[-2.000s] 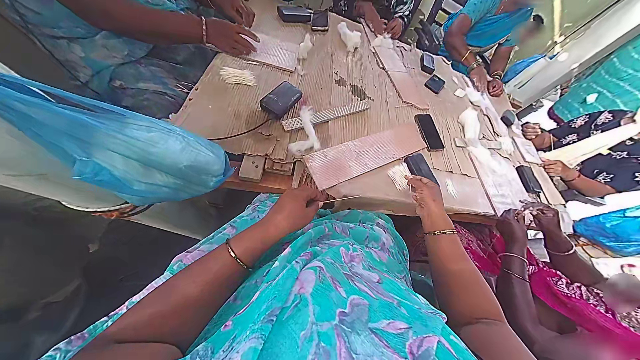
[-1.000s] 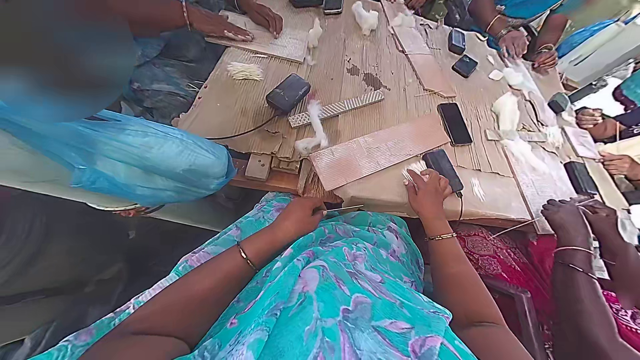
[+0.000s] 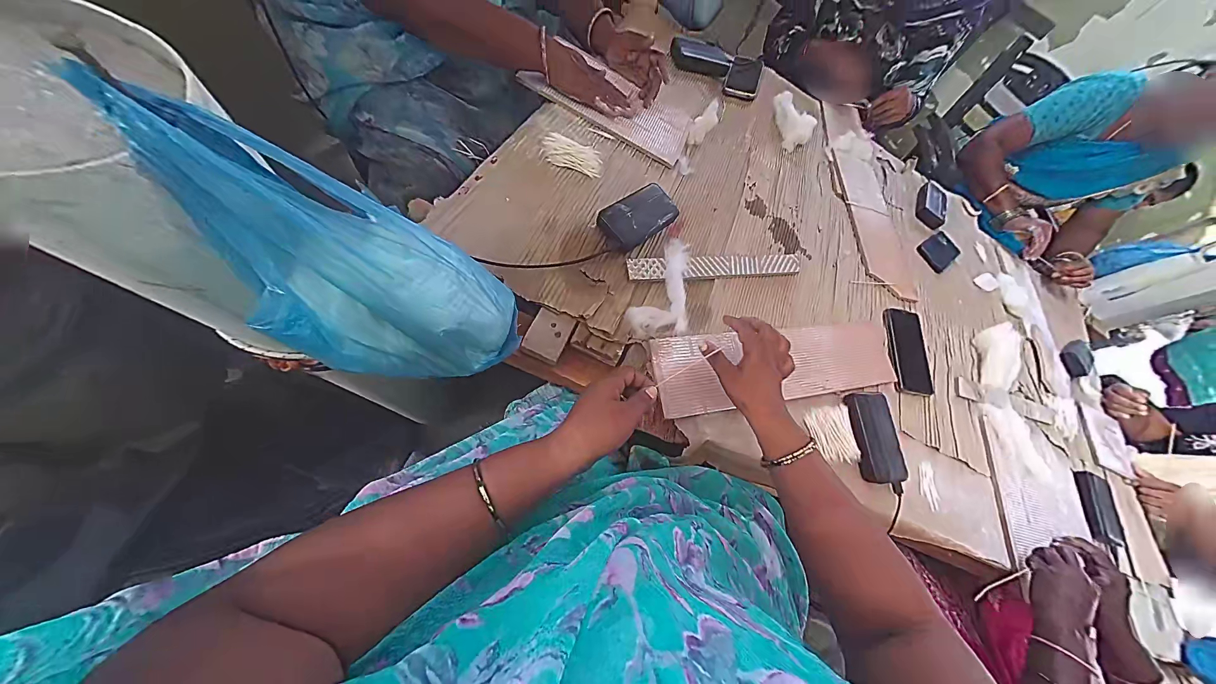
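My left hand (image 3: 608,408) pinches the end of a thin pale strand at the near left corner of a pinkish ribbed board (image 3: 836,359). Above the left part of that board is my right hand (image 3: 755,370), its thumb and fingers apart. The strand reaches toward the right thumb; whether they touch is unclear. White cotton fluff (image 3: 676,285) lies beyond the board's left end, across a patterned metal strip (image 3: 741,267). A bundle of thin white cotton wicks (image 3: 831,432) lies just right of my right wrist.
A black phone (image 3: 909,351) and a black case with a cord (image 3: 876,439) lie on the right. Another black box (image 3: 638,217) stands on the corrugated cardboard (image 3: 532,214) covering the table. A blue plastic bag (image 3: 370,275) hangs at left. Several people work around the table.
My right hand has moved left from the wick bundle to above the ribbed board. The person across at upper left now has both hands together over their own board.
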